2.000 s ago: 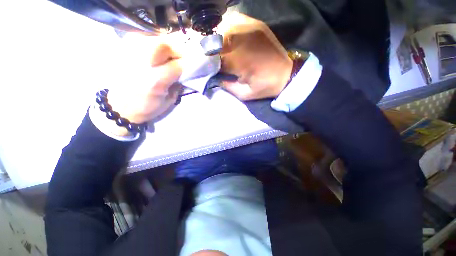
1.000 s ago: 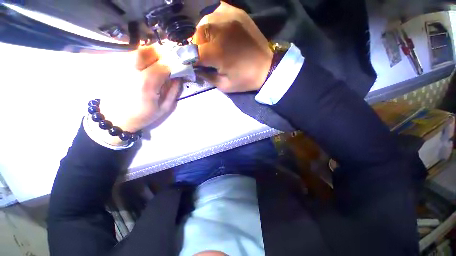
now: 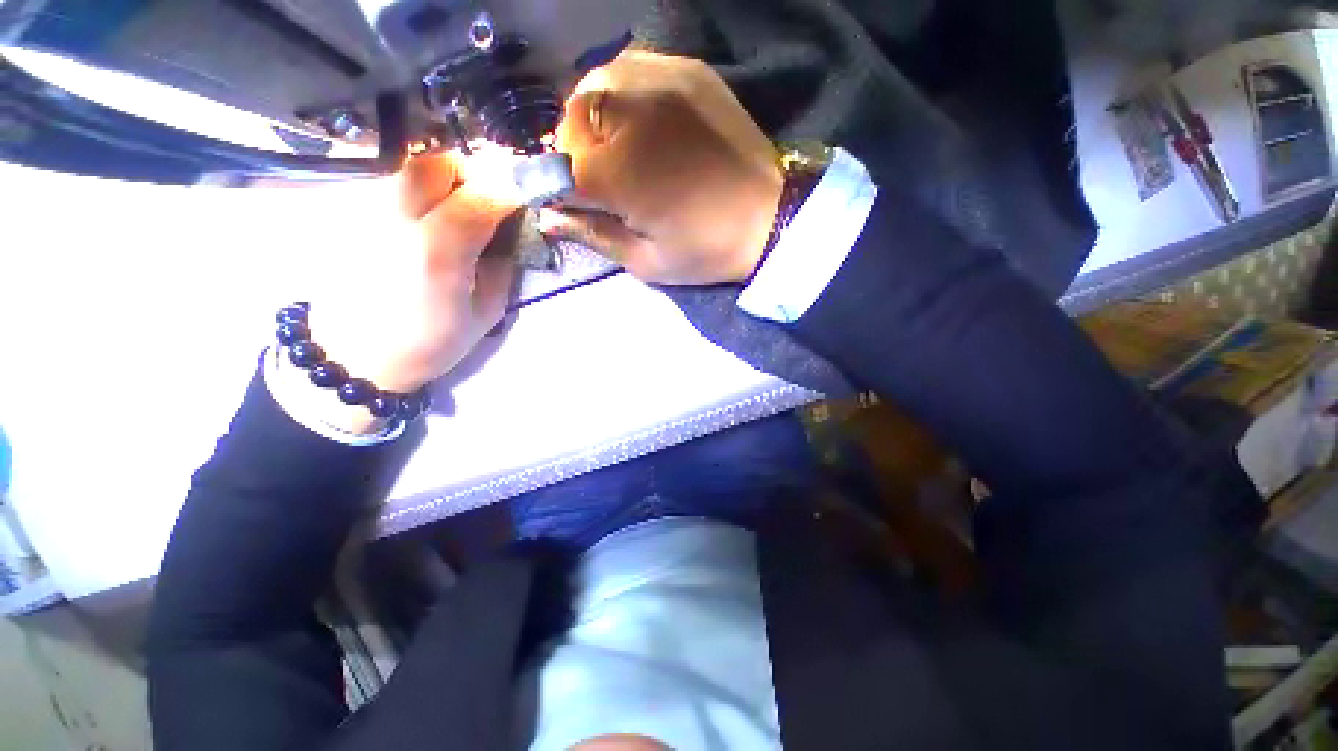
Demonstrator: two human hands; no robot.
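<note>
The sewing machine head looms at the top, its needle area brightly lit. A small silver knob shows between my hands. My left hand, partly washed out by glare, has its fingertips closed at the needle area on a small pale-grey cloth piece. My right hand is closed just right of the knob, on the edge of the dark fabric panel. The panel spreads right from under this hand and reaches the table's near edge. The fingertips and needle are partly hidden.
The white table has a ruled front edge. Red and dark thread snips lie at the table's right, beside a flat grey piece and a dark framed rectangle. Boxes stand below at right.
The machine head and both hands now appear further left in view. The small pale cloth between my fingers shows less and looks darker. The dark panel has shifted and bunched behind my right hand.
</note>
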